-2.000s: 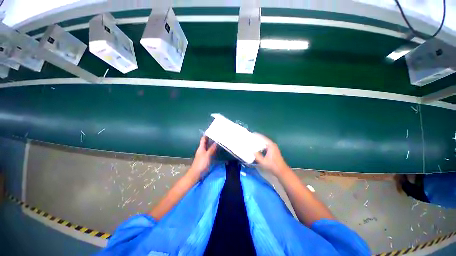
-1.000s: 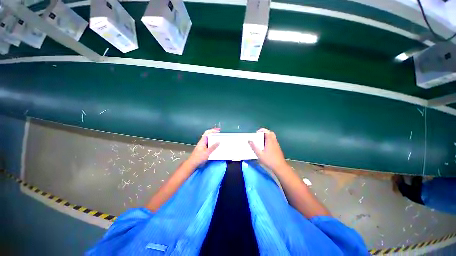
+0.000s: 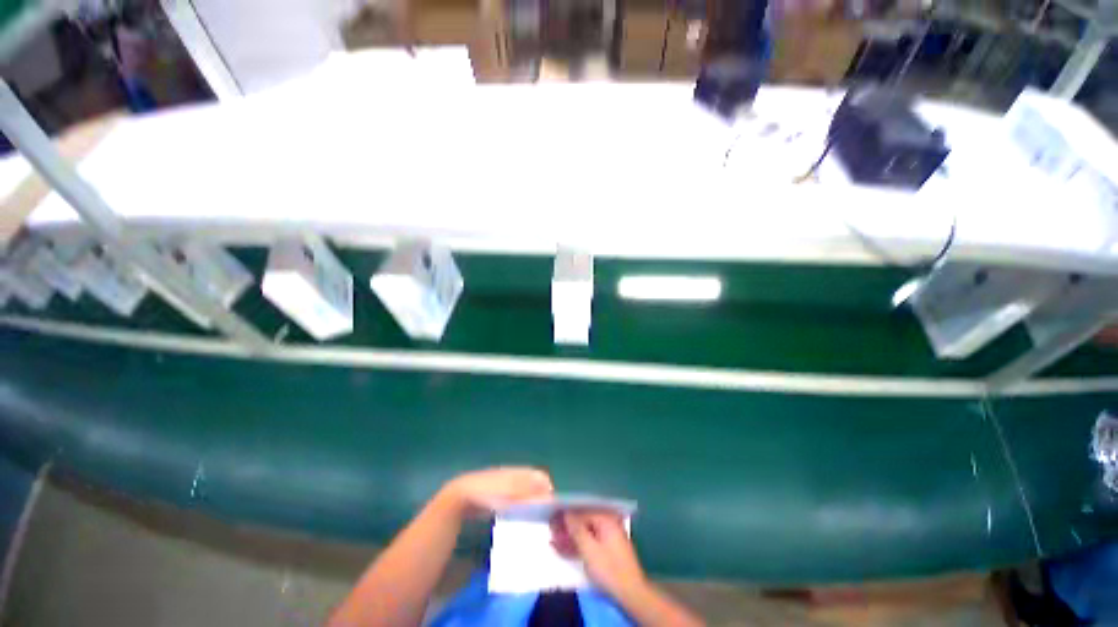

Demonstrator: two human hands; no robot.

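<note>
A white box (image 3: 521,559) is held at my waist, against the near edge of the green belt (image 3: 760,472). A thin pale flap (image 3: 603,503) stands along its far edge. My left hand (image 3: 505,486) lies at the box's upper left, on the flap edge; its fingertips are partly hidden. My right hand (image 3: 595,539) is on the box's near face, fingers bent against the white surface below the flap. The picture is blurred, so finger detail is unclear.
White boxes (image 3: 418,290) stand on the far belt beyond a pale divider rail (image 3: 687,374). A white shelf (image 3: 429,159) above holds a black unit (image 3: 885,137) and a cable. Part of a person in blue (image 3: 1089,588) shows at lower right.
The view has tilted up, showing the shelf. My left hand has moved onto the box's far edge, my right hand onto its face. A flap now shows at the far edge.
</note>
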